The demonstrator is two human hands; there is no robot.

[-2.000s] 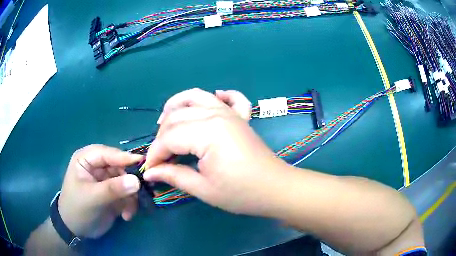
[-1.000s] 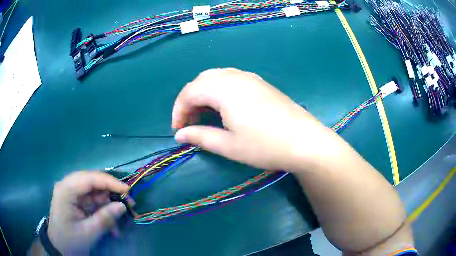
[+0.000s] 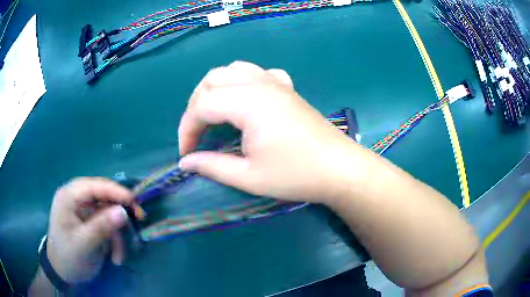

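My left hand (image 3: 87, 229) grips a black connector housing (image 3: 135, 219), partly hidden by the fingers. Two bundles leave the housing to the right: a blurred upper wire bundle (image 3: 157, 181) and a lower wire bundle (image 3: 215, 218). My right hand (image 3: 255, 136) arches over the upper bundle, thumb and index tips together at its edge; blur hides whether a wire is pinched. Faint, blurred wire tips (image 3: 119, 174) show above my left hand. A wide black housing (image 3: 351, 123) shows behind my right hand. A small black housing (image 3: 469, 90) with a white label ends the longer bundle.
Another harness (image 3: 174, 22) lies along the top, with black housings at its left end. Dense dark wire bundles (image 3: 494, 64) lie at upper right. A white sheet (image 3: 20, 87) lies at left. A yellow tape line (image 3: 433, 84) runs down the green mat at right.
My right hand first moved away from the held housing along the upper bundle, then slightly back left. The far housing shows again behind it. The wires are now blurred; my left hand still holds the housing.
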